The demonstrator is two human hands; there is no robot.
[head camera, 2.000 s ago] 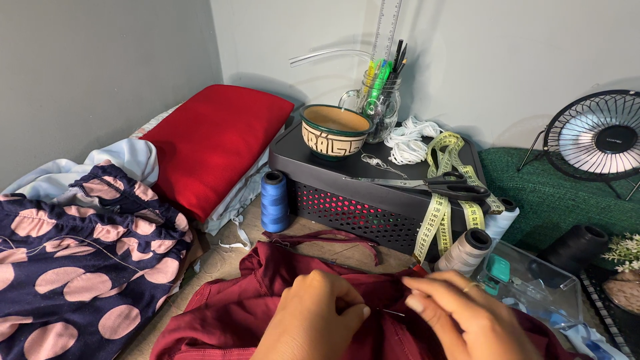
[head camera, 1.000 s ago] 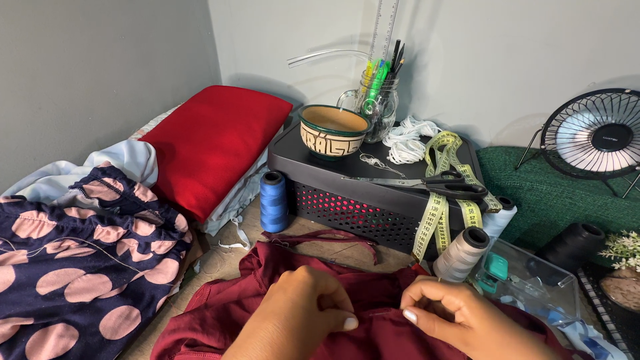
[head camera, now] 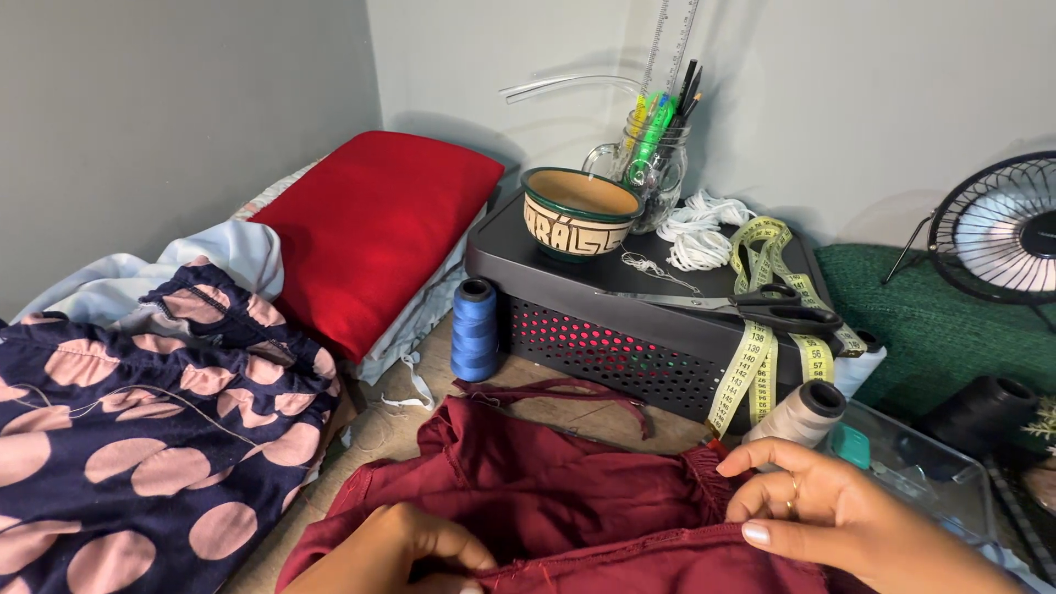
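Observation:
A maroon garment (head camera: 577, 487) with a stitched seam lies bunched in front of me. At the bottom centre my left hand (head camera: 404, 549) grips the seamed edge, its fingertips partly hidden in the folds. My right hand (head camera: 817, 503), with a ring on one finger, pinches the same edge farther right, thumb on the near side. Reddish thread ends show on the seam near my left fingers. No needle can be made out. A thin maroon strip (head camera: 561, 388) lies behind the garment. Just beyond my right hand stands a beige thread cone (head camera: 799, 414).
Behind stands a black perforated box (head camera: 594, 346) carrying a painted bowl (head camera: 577, 214), scissors (head camera: 742, 307), a yellow tape measure (head camera: 747, 363) and a glass jar (head camera: 660, 173). A blue thread cone (head camera: 474, 330) is beside it. Polka-dot fabric (head camera: 157, 462) and folded red cloth (head camera: 379, 231) lie left; a small fan (head camera: 1002, 231) stands right.
My hands have moved apart along the maroon garment, and a longer stretch of its seamed edge now shows between them. The needle-like glint by my right fingers two seconds ago is out of sight.

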